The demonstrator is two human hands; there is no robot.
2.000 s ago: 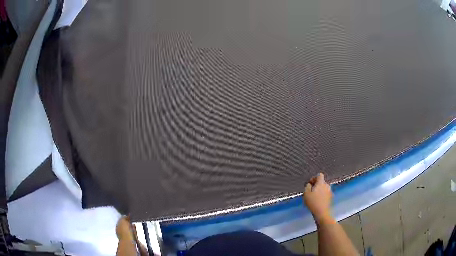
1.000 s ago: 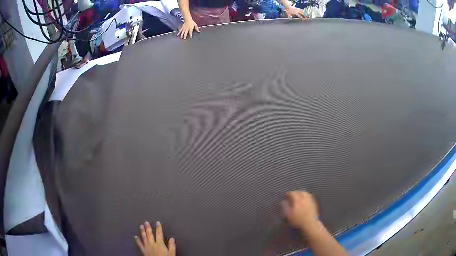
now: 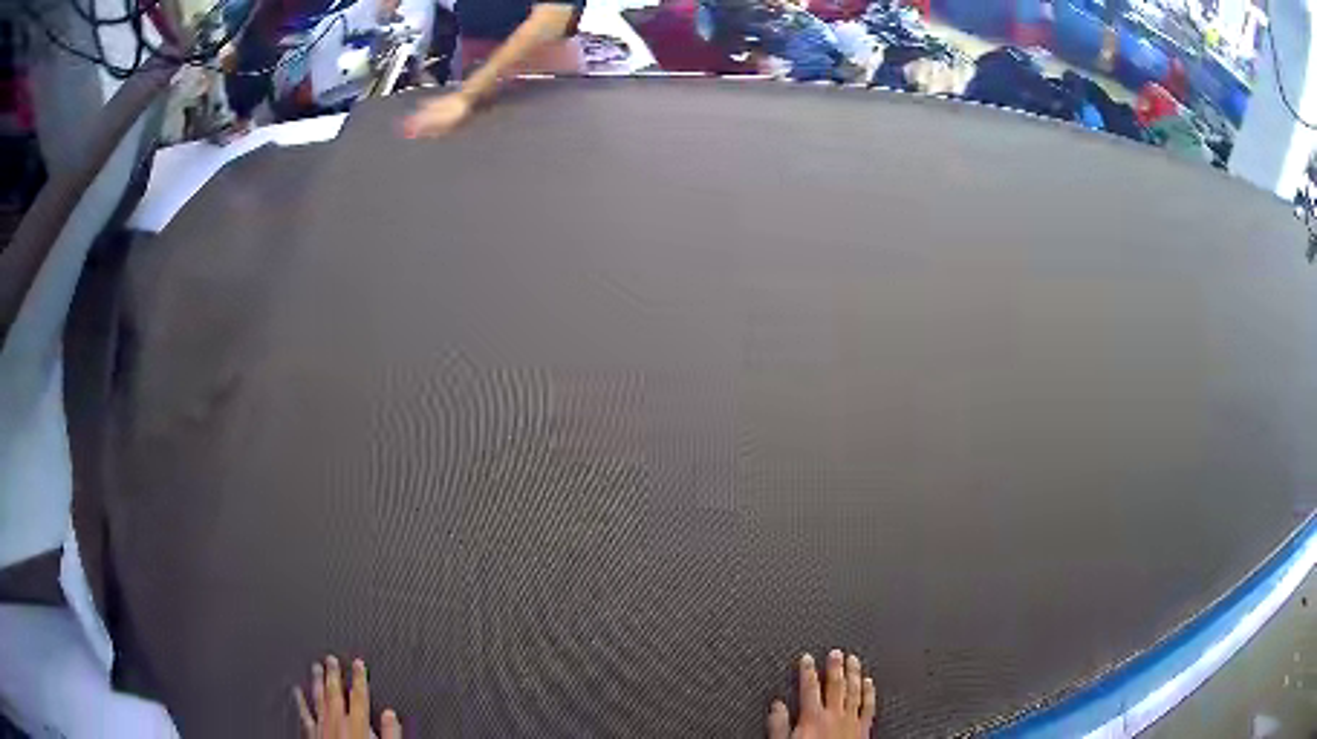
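Observation:
A large sheet of grey-brown fabric [image 3: 693, 375] lies spread over the cutting table and fills most of the view. My left hand [image 3: 344, 705] is flat on the fabric at the bottom edge, left of centre, fingers apart, cut off by the frame. My right hand [image 3: 826, 700] is flat on the fabric at the bottom edge, right of centre, fingers slightly apart, also cut off. Neither hand grips anything. The near fabric edge is out of view in front of me.
Another person's hand [image 3: 438, 116] is over the far left fabric edge. White cloth [image 3: 231, 166] and pale folds [image 3: 36, 462] lie at the left. The blue layered table edge [image 3: 1127, 693] curves at the lower right. Coloured scraps [image 3: 823, 44] are piled beyond the table.
My left hand has shifted slightly left. My right hand, earlier curled and blurred, is now flat and lower. Earlier still, both hands were at the near fabric edge. The other person's hand moved left.

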